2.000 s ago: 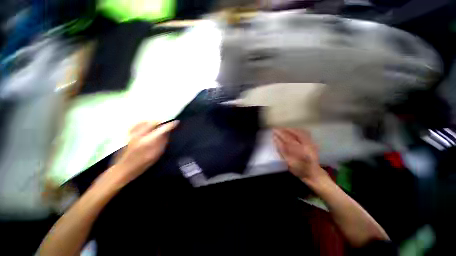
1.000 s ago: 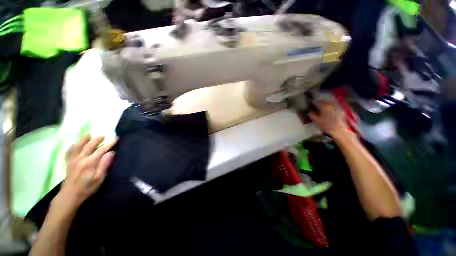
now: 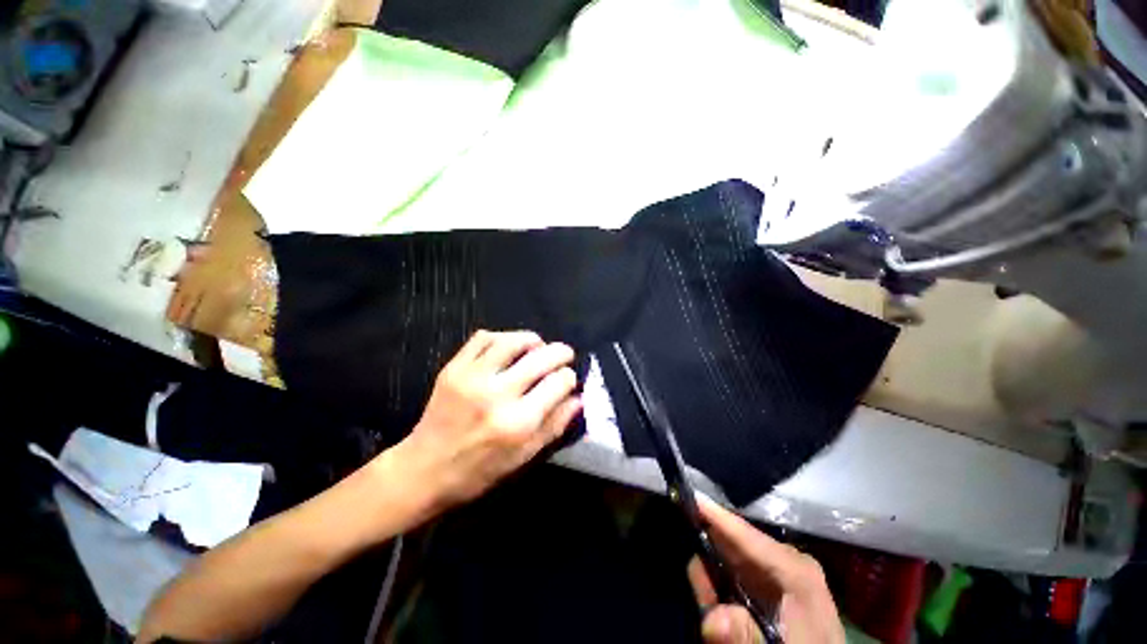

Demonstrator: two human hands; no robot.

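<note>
A black knit garment panel (image 3: pixel 755 365) with fine pale stitch rows lies spread over the white machine table (image 3: pixel 956 472). A slit at its front edge shows the white table through it. My left hand (image 3: pixel 503 409) presses and pinches the black fabric just left of the slit, fingers bent. My right hand (image 3: pixel 767 579), partly cut off by the bottom edge, holds black long-bladed shears (image 3: pixel 673 459). The blades point up and away into the slit, on the fabric right of my left fingertips. Whether the blades are parted cannot be told.
The off-white sewing machine head (image 3: pixel 969 138) stands at right, beside the black panel. Glaring white-green fabric (image 3: pixel 377 132) lies behind, with black cloth beyond. Brown cardboard (image 3: pixel 227 296) edges the table at left. White scraps (image 3: pixel 164 484) are at lower left, a red basket (image 3: pixel 881 598) at lower right.
The view has swung right to left. My right hand has left the machine's right end and now holds shears at the panel. My left hand has gone onto the black fabric, which now shows stitch rows.
</note>
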